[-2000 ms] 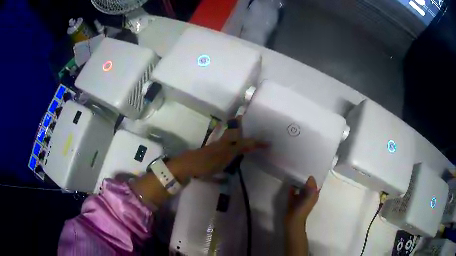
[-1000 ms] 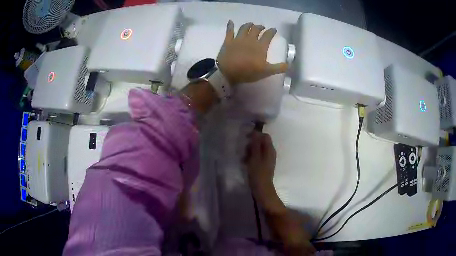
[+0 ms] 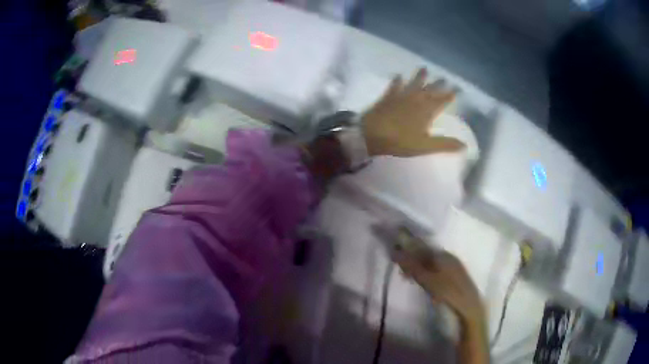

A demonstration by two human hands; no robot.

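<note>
The picture is blurred. A white rounded unit (image 3: 420, 181) lies in front of me, partly under my left hand. My left hand (image 3: 416, 121), with a white-strapped watch and a pink sleeve, is spread flat over its top and back edge and grips nothing. My right hand (image 3: 435, 270) is at the unit's front side, its fingertips closed around a small plug. A black power cable (image 3: 385, 313) hangs down from there. Whether the plug is seated in the unit cannot be told.
Two units with red lights (image 3: 263, 71) stand at the back left. Units with blue lights (image 3: 534, 181) stand on the right. More units (image 3: 85, 170) stand front left beside blue displays (image 3: 39, 156). Dark remotes (image 3: 551, 334) lie lower right. The white bench (image 3: 498, 234) curves around.
The view has tilted and shifted. My left hand remains spread on the unit, nearer its back edge. My right hand remains at the unit's front side, more of its fingers now showing.
</note>
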